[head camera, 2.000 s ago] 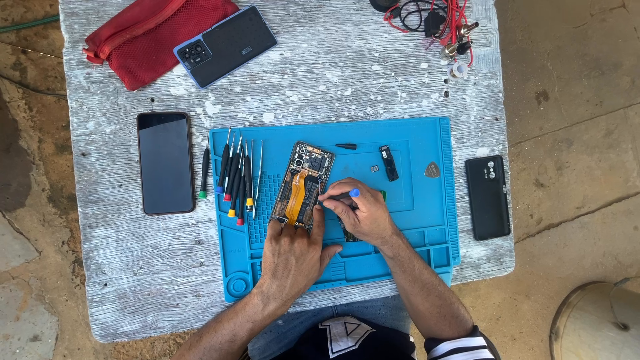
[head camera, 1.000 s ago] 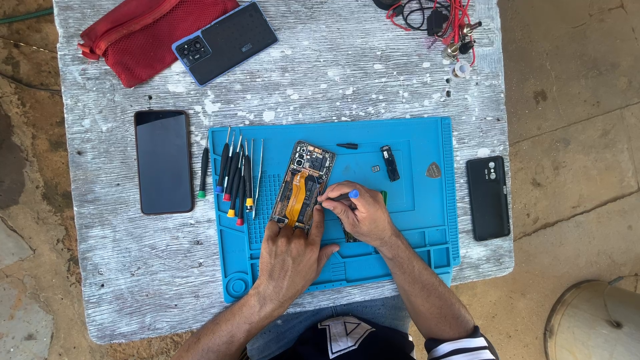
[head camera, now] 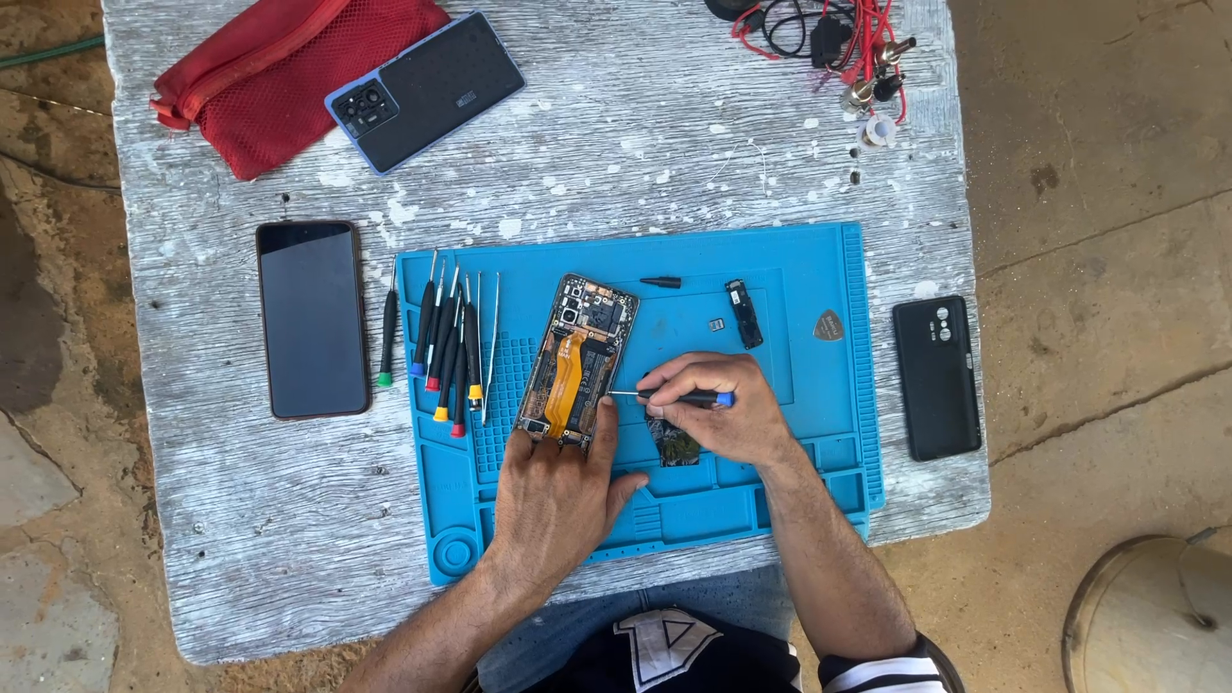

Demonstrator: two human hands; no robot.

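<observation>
An opened smartphone (head camera: 577, 361) with bare circuit board and orange flex cable lies on a blue silicone repair mat (head camera: 808, 385). My left hand (head camera: 553, 500) holds its lower end, fingers spread over that edge. Between the thumb and fingers of my right hand (head camera: 717, 404) is a precision screwdriver (head camera: 698, 397) with a blue cap, its tip at the phone's right side. Under the right hand a dark flat part (head camera: 674, 445) is partly hidden. Several screwdrivers (head camera: 448, 346) lie left of the phone. Above the right hand are a black phone module (head camera: 744, 314) and a small metal piece (head camera: 716, 325).
A phone (head camera: 313, 320) lies left of the mat, a black back cover (head camera: 936, 378) right of it. A metal pick (head camera: 828, 325) and black tip (head camera: 660, 282) rest on the mat. Behind are a red pouch (head camera: 279, 77), another phone (head camera: 428, 91) and wires (head camera: 866, 48).
The screwdriver in my right hand now points sideways, its shaft showing at the phone's right edge. My left hand stays on the phone's lower end.
</observation>
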